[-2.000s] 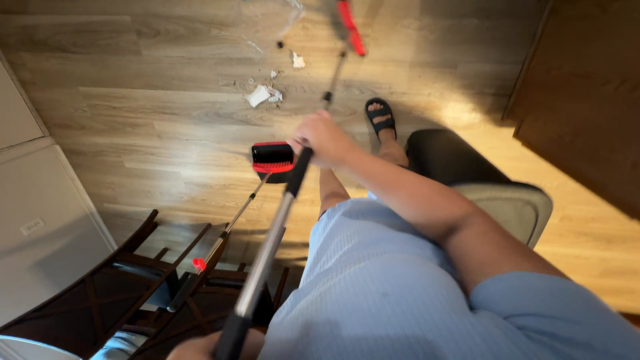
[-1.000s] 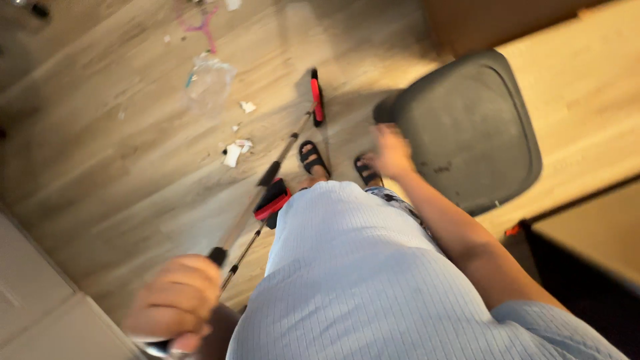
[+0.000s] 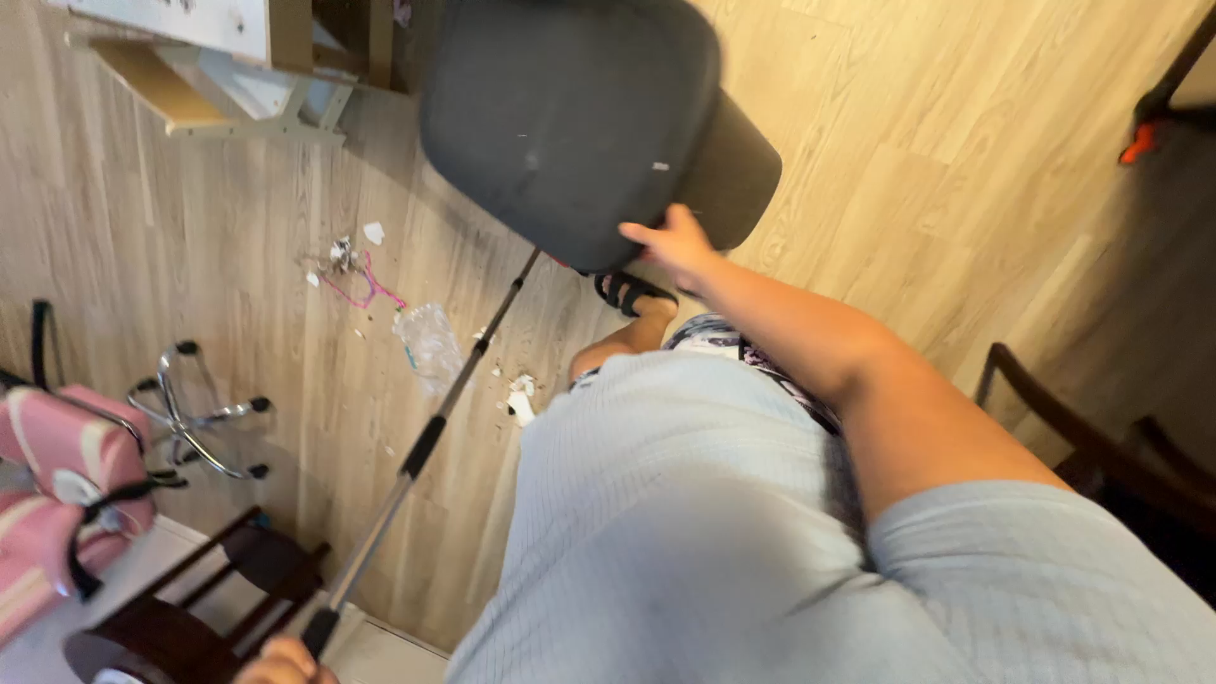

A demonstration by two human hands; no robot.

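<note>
At the lower left edge my left hand [image 3: 285, 662] is closed around the end of a telescopic metal handle [image 3: 446, 404] with dark grips. The handle slants up under a dark grey trash bin [image 3: 579, 114], which hides its far end; a bit of red shows there. My right hand [image 3: 676, 249] holds the bin's near edge, thumb and one finger spread on it, the other fingers hidden. Left of the handle lie a clear plastic bag [image 3: 429, 344], a pink cord-like item [image 3: 369, 285] and a small pile of debris [image 3: 344, 255]. White scraps [image 3: 521, 401] lie beside my shirt.
A white and wooden furniture piece [image 3: 256, 95] stands at upper left. On the left are a chrome wheeled base [image 3: 185, 418] and a pink padded seat [image 3: 85, 456]. Dark wooden furniture [image 3: 161, 622] is at lower left, a dark chair [image 3: 1045, 408] at right. My sandalled foot [image 3: 635, 293] is beside the bin.
The bin, beside my feet one second ago, now stands ahead of them with my right hand at its edge. My right hand has left the handle it held two seconds ago. The view has swung considerably.
</note>
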